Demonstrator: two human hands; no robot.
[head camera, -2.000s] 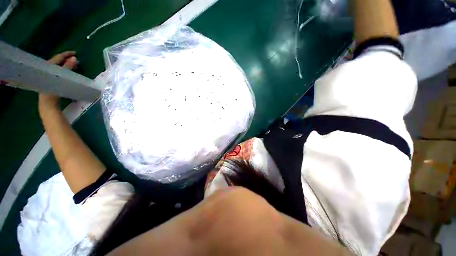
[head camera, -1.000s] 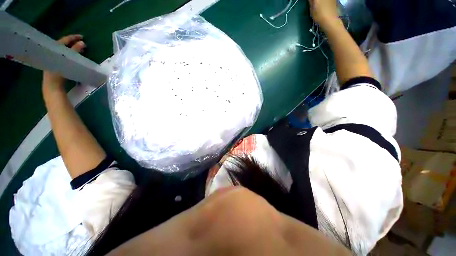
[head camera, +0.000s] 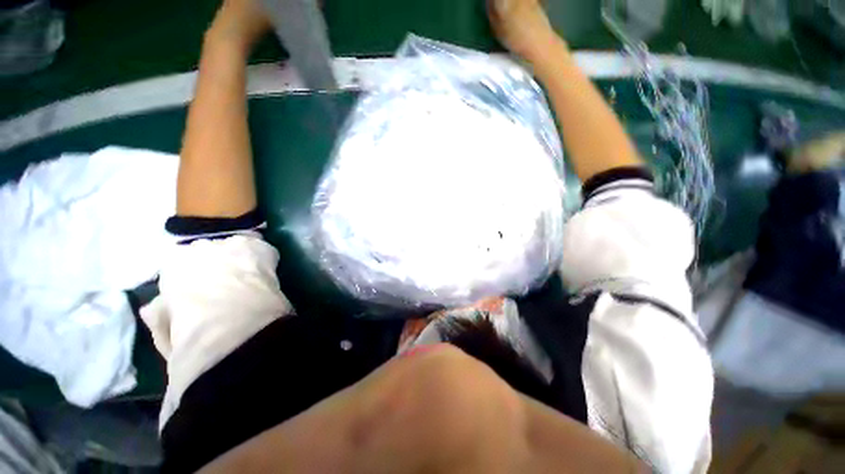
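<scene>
A large clear plastic bag (head camera: 445, 185) filled with overexposed white contents stands on the green worktop, close in front of my chest. A few dark specks show on the contents. My left hand (head camera: 243, 13) is at the top edge beyond the bag, partly behind the grey metal upright; its fingers are not clear. My right hand (head camera: 511, 18) is at the top edge over the belt, blurred and cut off by the frame. Whether either hand holds anything cannot be seen.
The grey upright (head camera: 304, 39) rises beside my left hand. Pale rail (head camera: 157, 93) crosses behind the bag. White cloth (head camera: 83, 250) lies at left. Tangled pale wires (head camera: 681, 130) lie at right. Clear wrapped pieces (head camera: 755, 13) are at top right. Another person's dark-and-white clothing (head camera: 806, 250) is at far right.
The view has turned, so the bag and upright now appear further right. My right hand has moved from the wires to beyond the bag. More of the tangled wires shows.
</scene>
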